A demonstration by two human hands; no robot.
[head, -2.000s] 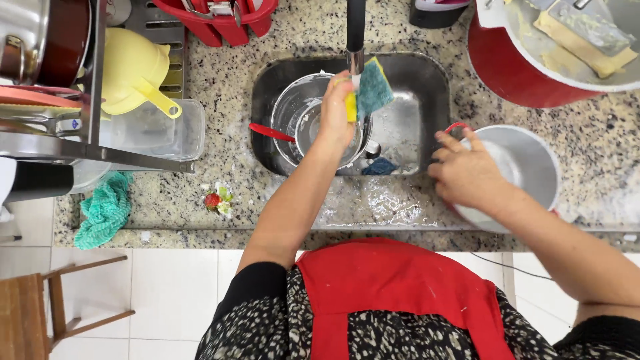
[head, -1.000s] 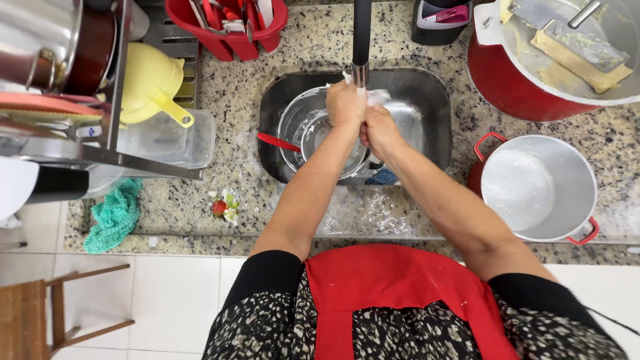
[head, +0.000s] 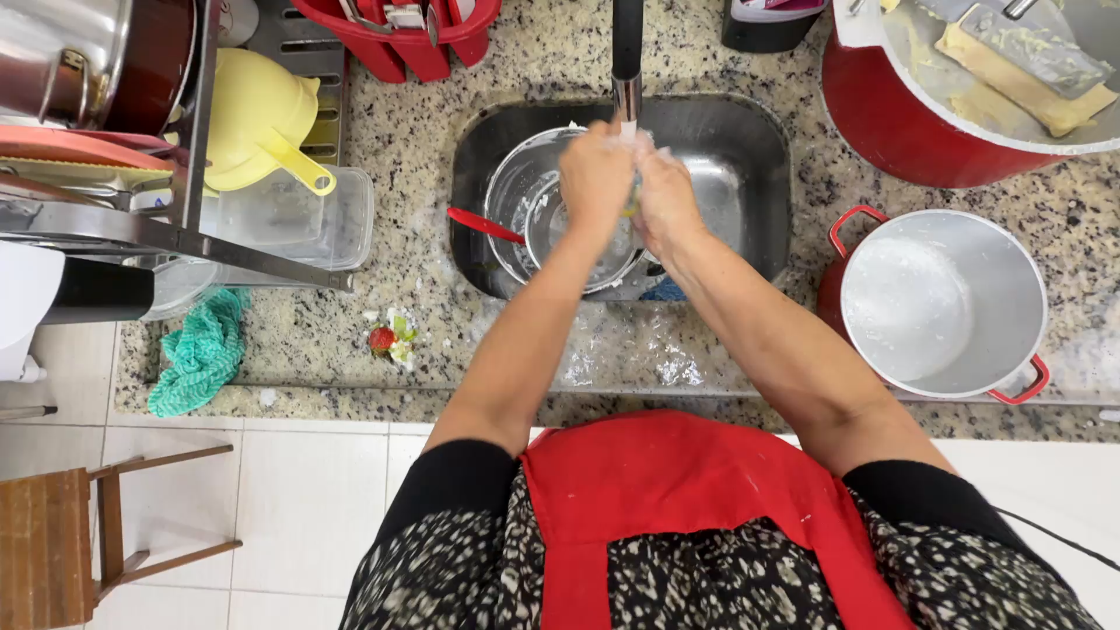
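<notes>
Side by side, my left hand [head: 598,179] and my right hand [head: 667,194] are under the black and chrome faucet [head: 627,61], with water and foam on them. A bit of yellow-green, perhaps the sponge [head: 632,201], shows between them; how each hand grips it is hidden. Below the hands, in the steel sink [head: 739,197], stand nested clear bowls [head: 507,188] with white residue, and a red-handled utensil [head: 486,225] leans in them. A blue cloth or pad [head: 665,290] lies at the sink's front edge. To the right stands a red pot with a pale interior [head: 945,302].
A large red pot [head: 919,114] with a scraper and residue stands back right. At left are a dish rack [head: 188,219], a yellow strainer [head: 262,122], a clear plastic container [head: 350,219] and a teal cloth [head: 203,350]. A strawberry [head: 381,340] lies on the granite counter, and a red cutlery holder [head: 394,39] stands behind.
My right hand has left the smaller red pot and joined my left hand under the faucet. The sponge, plainly seen in my left hand two seconds ago, is now mostly hidden.
</notes>
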